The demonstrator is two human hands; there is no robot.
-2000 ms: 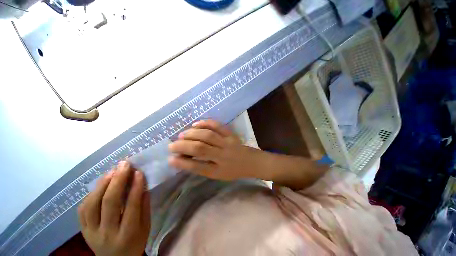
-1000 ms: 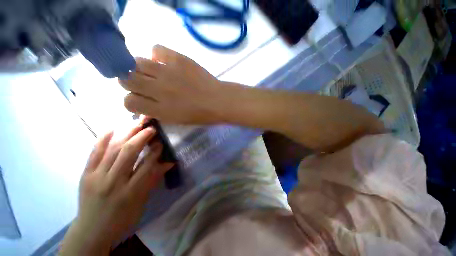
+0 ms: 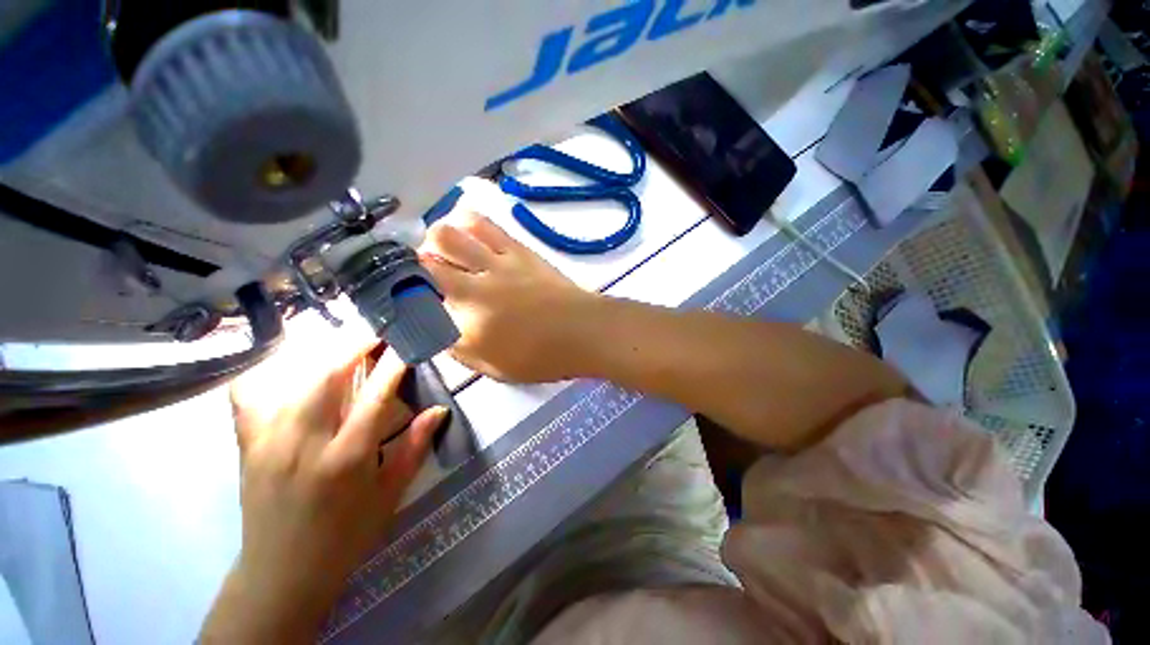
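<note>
A small dark fabric piece [image 3: 452,433] lies on the white machine table, its near end pointing to the ruler edge. My left hand [image 3: 322,441] lies on it, thumb and fingers around its near part. My right hand [image 3: 494,296] is beside the grey ridged block [image 3: 423,323], fingertips partly hidden behind it. The white sewing machine head [image 3: 429,76] with blue lettering hangs over the work. The needle spot and the fabric's far end are hidden by the machine parts and my hands.
A large grey ridged knob [image 3: 247,116] is at upper left. Blue-handled scissors [image 3: 574,202] and a black phone [image 3: 713,151] lie beyond my right hand. Loose grey pieces [image 3: 889,145] lie near a cream basket [image 3: 1040,378]. Grey-blue panels [image 3: 44,567] lie at far left.
Both hands have moved from the ruler edge up to the machine's sewing area with the piece. The view has shifted, so the machine head, scissors and phone now show more fully.
</note>
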